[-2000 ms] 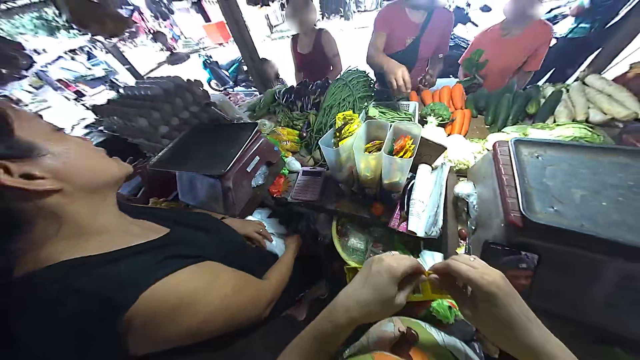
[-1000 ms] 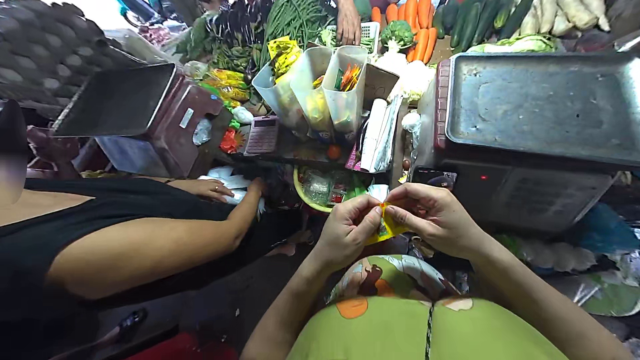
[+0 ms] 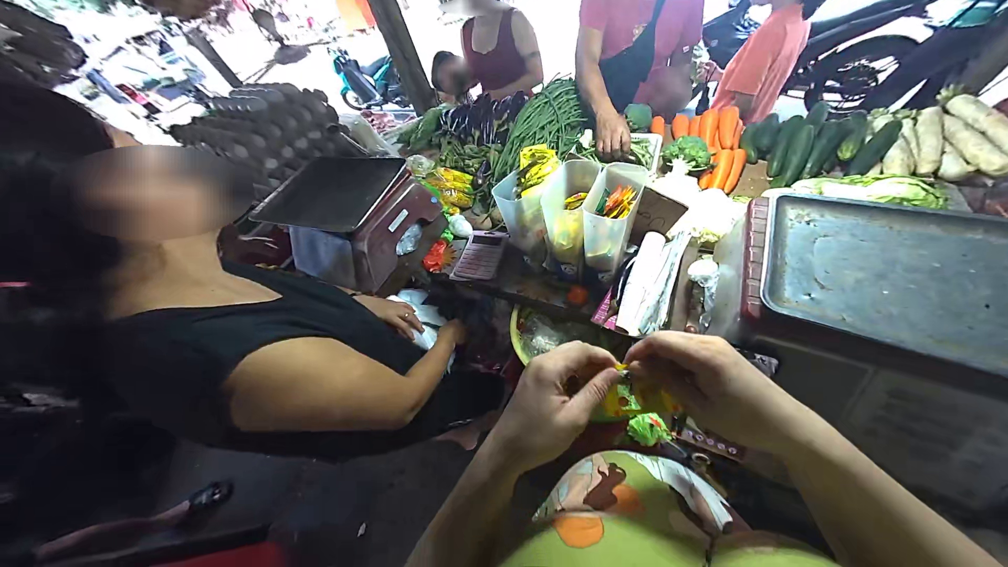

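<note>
My left hand [image 3: 555, 398] and my right hand [image 3: 697, 386] meet in front of my lap, fingertips pinching the top edge of a small yellow plastic packet [image 3: 622, 398]. The packet hangs between them, partly hidden by my fingers. Just beyond is a yellow-rimmed basin [image 3: 517, 335] with clear plastic inside. Three translucent plastic bins [image 3: 602, 236] with yellow and orange sachets stand on the counter ahead. A white paper roll [image 3: 642, 283] lies right of them. Below the packet is a green and red plastic bundle [image 3: 649, 428].
A co-worker in black [image 3: 315, 370] sits close on my left, hands on a white bag [image 3: 425, 315]. Weighing scales stand left [image 3: 335, 193] and right [image 3: 890, 268]. Beyond lie carrots [image 3: 718, 130], cucumbers [image 3: 799, 146], white radishes [image 3: 929, 142] and long beans [image 3: 551, 118]. People stand across the counter.
The view has tilted down and back up. Both my hands stay together on the yellow packet. The co-worker's hands remain at the white bag.
</note>
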